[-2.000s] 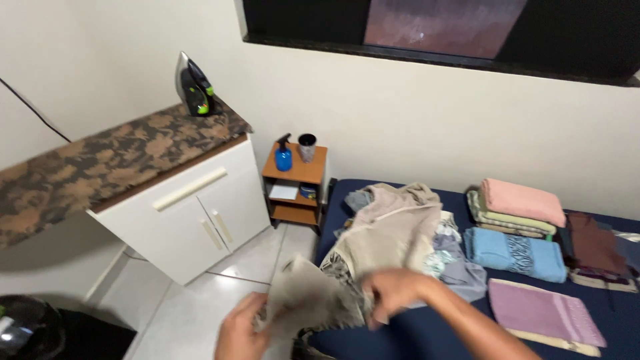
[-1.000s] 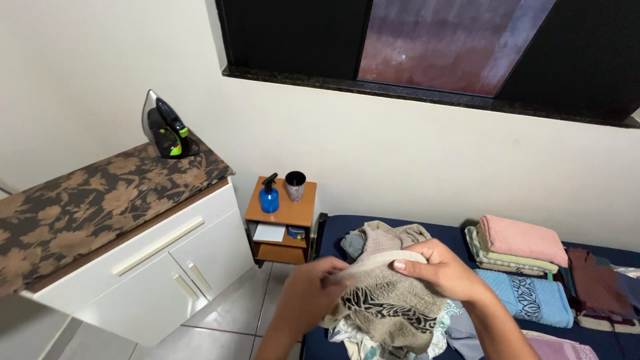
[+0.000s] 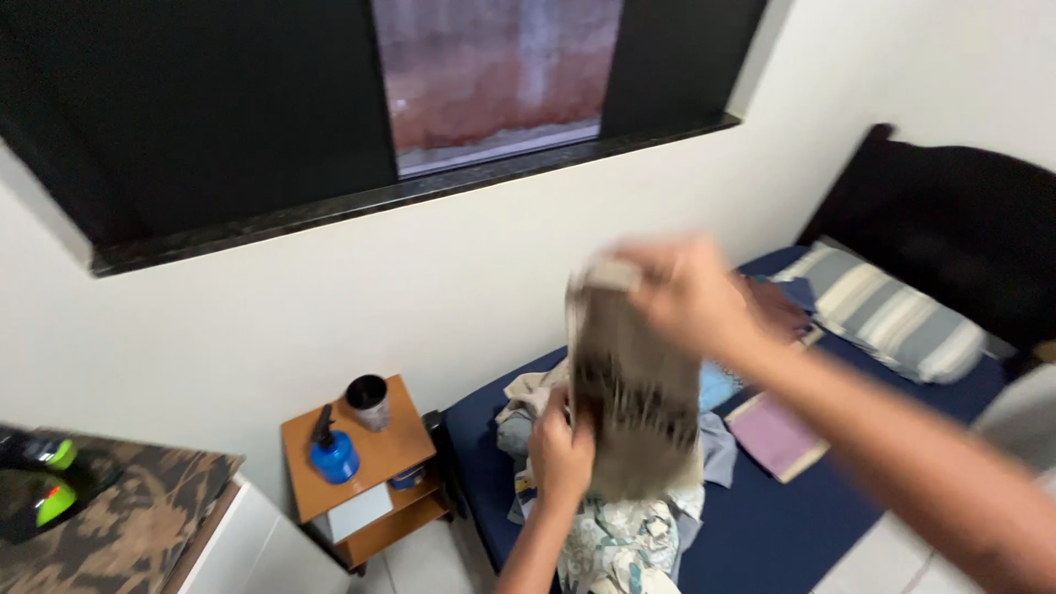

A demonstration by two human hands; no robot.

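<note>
A grey-brown towel with a dark patterned band (image 3: 639, 396) hangs, partly folded and blurred, between my hands. My right hand (image 3: 681, 289) grips its pale top edge, raised above the bed. Lower down, my left hand (image 3: 561, 450) holds the towel's left edge. Beneath it, a heap of crumpled printed cloth (image 3: 623, 536) lies on the navy bed sheet (image 3: 742, 528). Right of the heap is a folded mauve towel (image 3: 775, 433). A light blue folded towel (image 3: 718, 386) shows partly behind my right forearm.
A striped pillow (image 3: 887, 309) rests by the dark headboard (image 3: 973, 206). Left of the bed stands a small wooden table (image 3: 404, 429) with a blue spray bottle (image 3: 333, 454) and a dark cup (image 3: 369, 400). An iron (image 3: 41, 483) is on the floral-covered surface (image 3: 140, 511). A window sill (image 3: 495, 169) runs above.
The towel was gathered in both hands low over the heap; now it hangs lengthwise, with my right hand raised at its top. The view has swung right, bringing in the pillow and headboard.
</note>
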